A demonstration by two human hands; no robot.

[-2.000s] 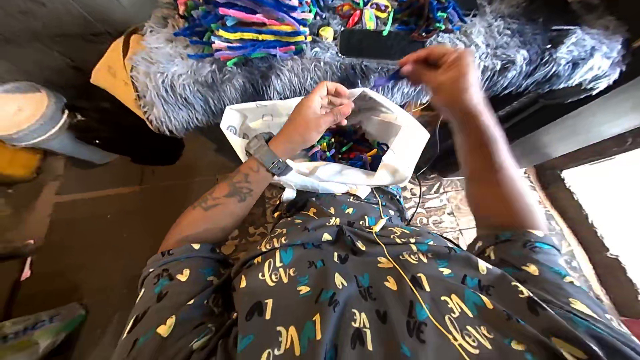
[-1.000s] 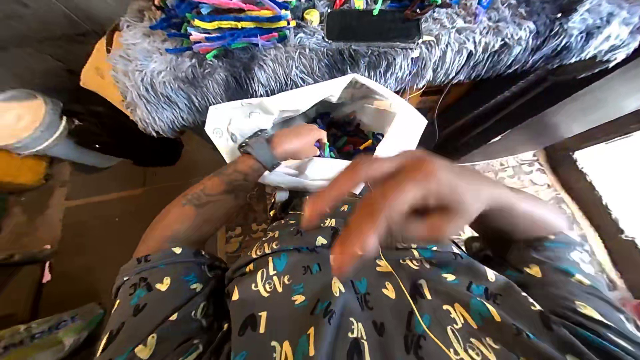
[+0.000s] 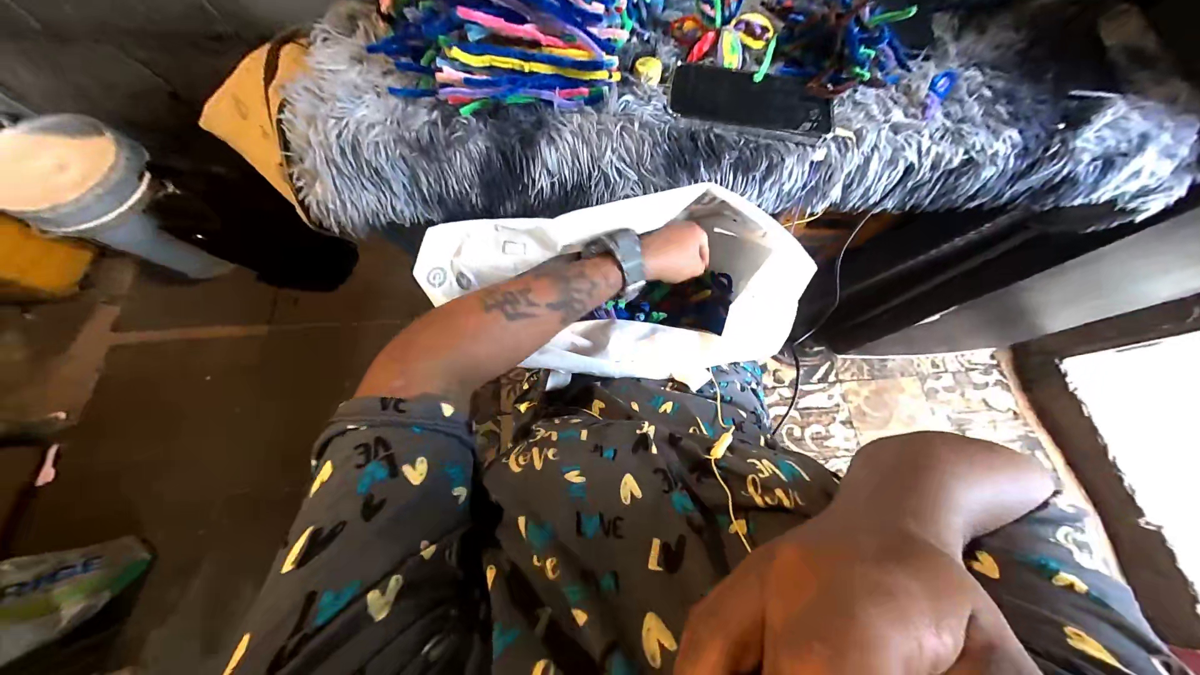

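Note:
A white bag (image 3: pixel 773 300) stands open against my lap, with multicoloured fuzzy pipe-cleaner pieces (image 3: pixel 689 305) inside. My left hand (image 3: pixel 677 251), with a dark watch on the wrist, reaches into its mouth above the pieces; its fingers are mostly hidden, so what it holds cannot be told. Close to the camera at the lower right is my right hand (image 3: pixel 844 600), back of the hand up, over the patterned clothing. Its fingers are cut off by the frame edge. A row of coloured pipe cleaners (image 3: pixel 534 56) lies on the grey furry cover (image 3: pixel 525 155) beyond the bag.
A black phone (image 3: pixel 750 98) lies on the furry cover beside more pipe-cleaner shapes (image 3: pixel 848 47). A yellow earphone cord (image 3: pixel 722 445) hangs down my front. A grey bucket (image 3: pixel 103 187) is at the left, and a dark cable (image 3: pixel 837 281) runs right of the bag.
My left hand was at the bag's rim at first and is now within its mouth. My right hand has come from beyond the bag, where it held a small purple piece, down close to the camera.

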